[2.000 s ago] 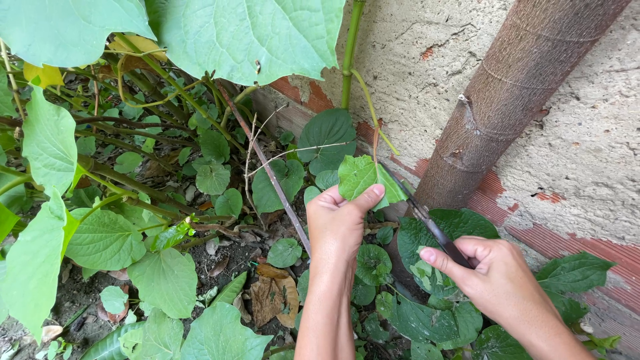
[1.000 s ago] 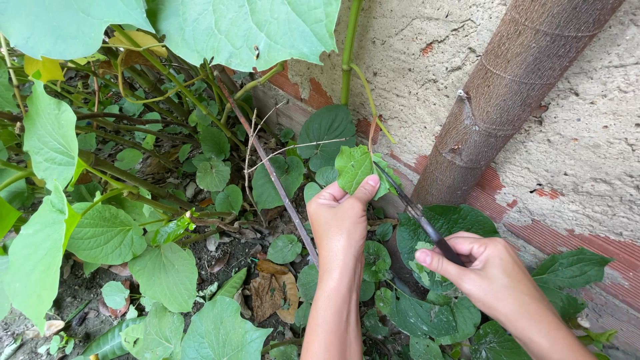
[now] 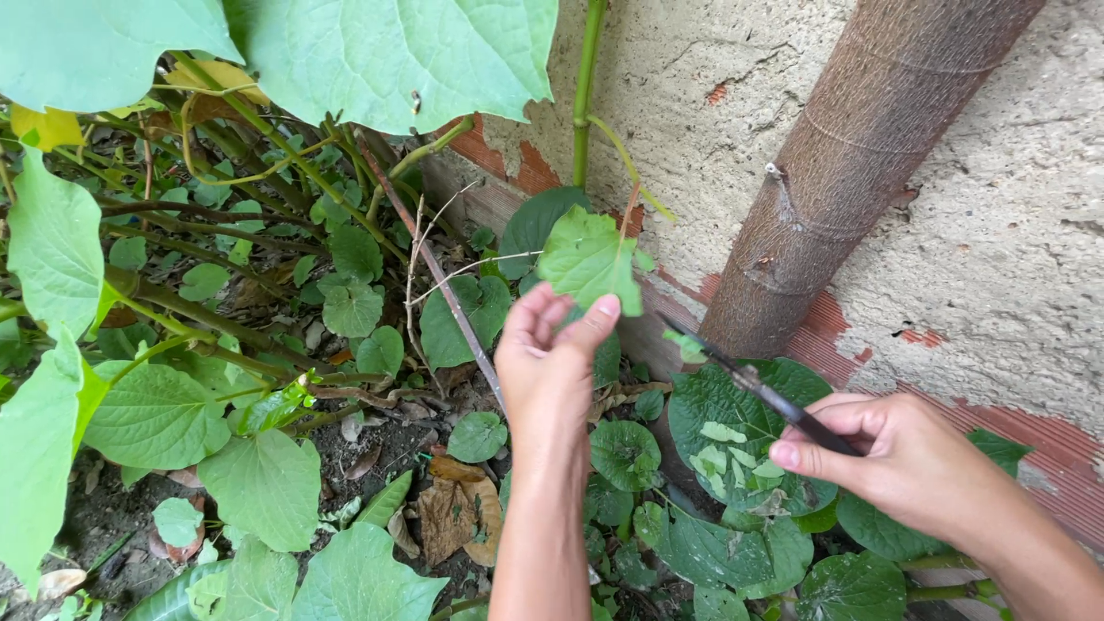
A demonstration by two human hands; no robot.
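My left hand (image 3: 552, 345) pinches a cut green leaf (image 3: 591, 259) between thumb and fingers; the leaf's reddish stalk points up. To the right, my right hand (image 3: 862, 440) grips dark metal scissors (image 3: 759, 388) by the handles, with the blades pointing up and left, apart from the leaf. A small green leaf scrap (image 3: 686, 346) is at the blades. Below them, several pale green leaf pieces (image 3: 724, 461) lie on a broad dark-green leaf (image 3: 690, 405).
A slanting tree trunk (image 3: 828, 164) stands against a rough plastered wall (image 3: 992, 233) with exposed red brick. Dense leafy plants (image 3: 155, 414) fill the left. A green stem (image 3: 586, 95) rises behind the held leaf. Dry brown leaves (image 3: 453, 513) lie on dark soil.
The scissors were against the held leaf's right side; they have moved away to the right and down. The leaf is smaller on that side, and a scrap shows at the blades.
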